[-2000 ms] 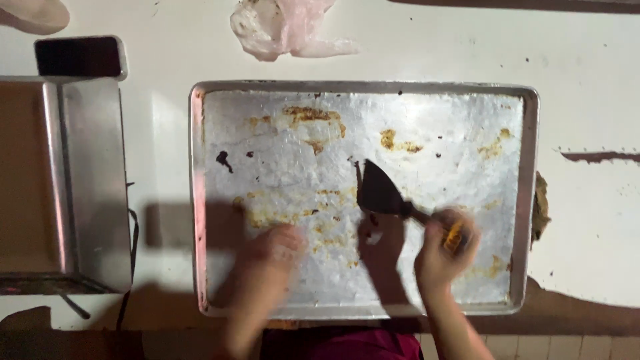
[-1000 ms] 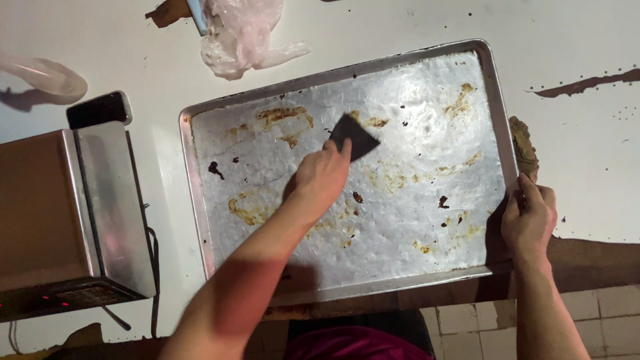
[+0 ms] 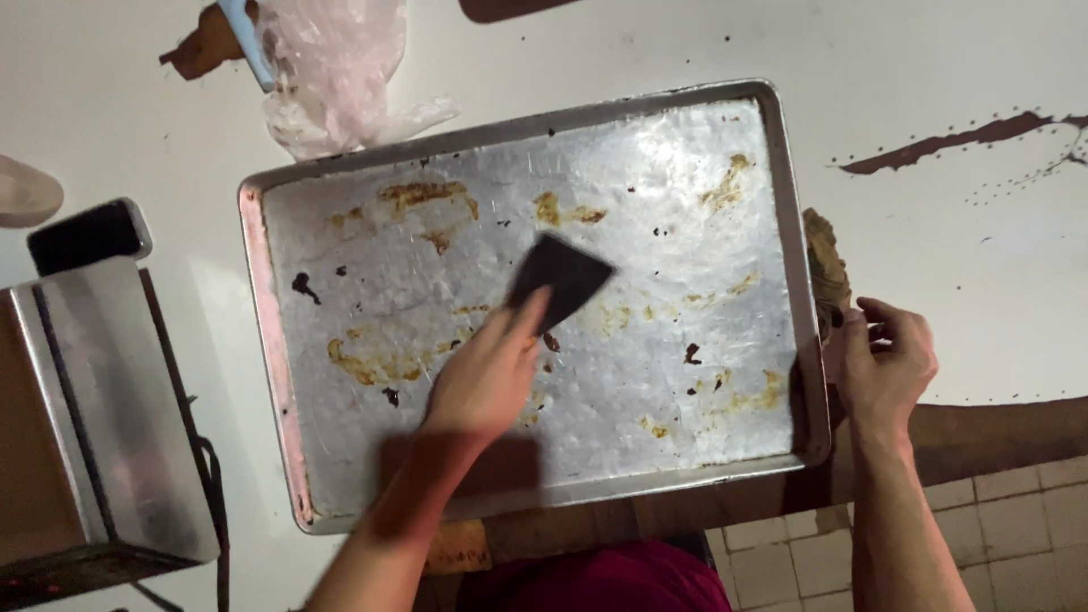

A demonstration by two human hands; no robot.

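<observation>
A metal sheet pan (image 3: pixel 646 357) with brown baked-on stains and dark flakes lies slightly turned on the table. My left hand (image 3: pixel 489 365) grips a scraper with a dark, wide blade (image 3: pixel 561 276), an index finger laid along it, over the middle of the pan; its handle is hidden by the hand. Just beyond the pan's right rim, my right hand (image 3: pixel 888 357) has bent fingers beside a crumpled brown cloth (image 3: pixel 824 268). Whether those fingers pinch the cloth is unclear.
A crumpled clear plastic bag (image 3: pixel 336 76) and a light-blue handle (image 3: pixel 246 42) are past the pan's far rim. A metal appliance (image 3: pixel 127 408) with a cable and a black phone-like object (image 3: pixel 89 236) stand at left. The white tabletop (image 3: pixel 952 255) has torn patches.
The scraper was in my right hand two seconds ago and in my left one second ago, as now. My right hand has let go of the pan's right rim and moved outward. The pan has turned from its first position.
</observation>
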